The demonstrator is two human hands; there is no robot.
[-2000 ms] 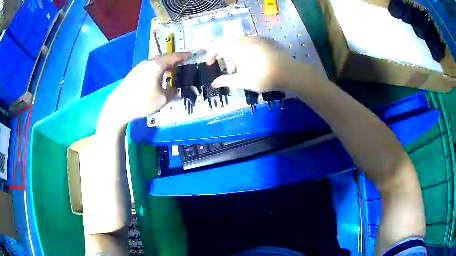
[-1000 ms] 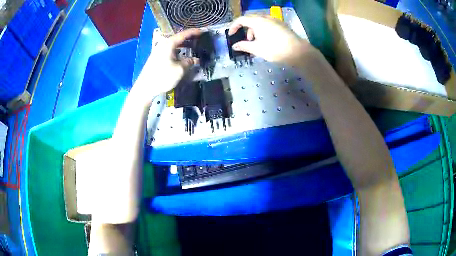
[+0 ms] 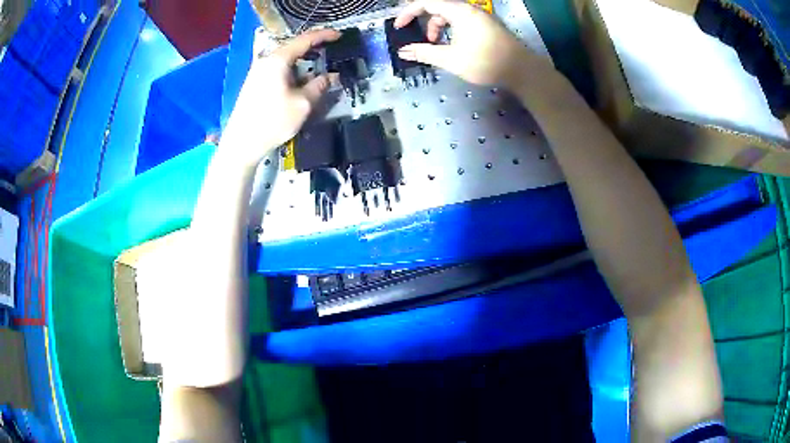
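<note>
Two black power adapters with metal pins lie side by side on the perforated metal plate [image 3: 472, 164], the left one [image 3: 319, 147] and the right one [image 3: 371, 149], pins toward me. Farther back, my left hand [image 3: 299, 82] has thumb and fingers around the left side of another adapter [image 3: 346, 54]. My right hand [image 3: 468, 43] holds a fourth adapter [image 3: 409, 45] between thumb and fingers, a short gap to its right. Both are at the far end of the plate, pins toward me. The jig beneath them is mostly hidden.
A round fan guard [image 3: 333, 7] stands behind the plate. A cardboard tray [image 3: 693, 138] with black adapters is at the right. Green totes [image 3: 87, 260] flank me; the left one holds a cardboard tray [image 3: 128, 316]. A keyboard [image 3: 372, 290] sits under the plate.
My hands have moved from the near adapter pair to the far end, each at a separate adapter. Since one second ago they have barely moved, while the view has shifted slightly.
</note>
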